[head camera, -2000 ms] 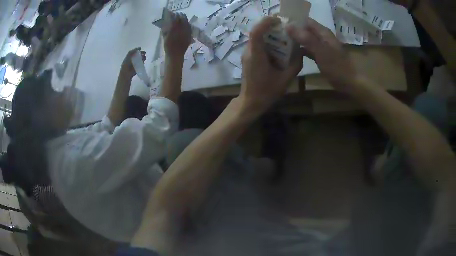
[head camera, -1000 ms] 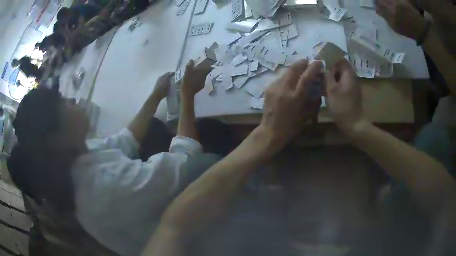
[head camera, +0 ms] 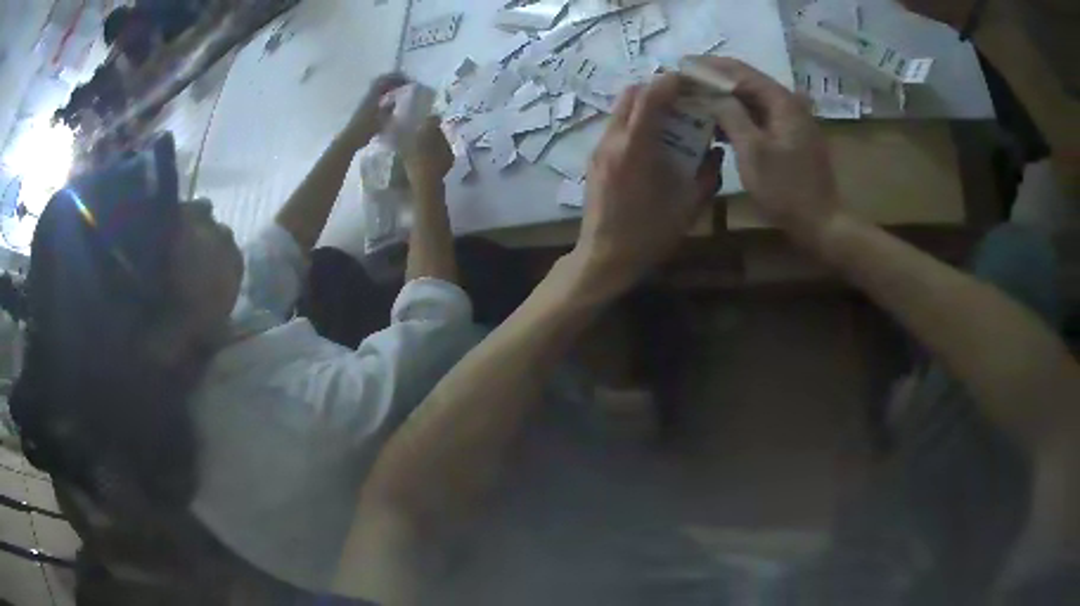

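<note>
My left hand (head camera: 645, 178) holds a small white retail box (head camera: 685, 136) with dark print, upright over the table's front edge. My right hand (head camera: 770, 148) is at the box's top end, its fingers on a pale flap or piece (head camera: 707, 78) there. The fingertips of both hands nearly meet at that end. Most of the box is hidden behind my left fingers. Whether the pale piece is part of the box cannot be told.
Many small white printed pieces (head camera: 533, 116) lie scattered on the white table (head camera: 296, 130). Longer printed white pieces (head camera: 835, 71) lie at the right. A brown cardboard surface (head camera: 894, 172) is at the table's front edge. A person in a light shirt (head camera: 308, 397) sits at my left, handling white items.
The tan flap that stood up at the box's top is now folded lower under my right fingers. My hands stay together. The person at the left has moved their hands together around a white item.
</note>
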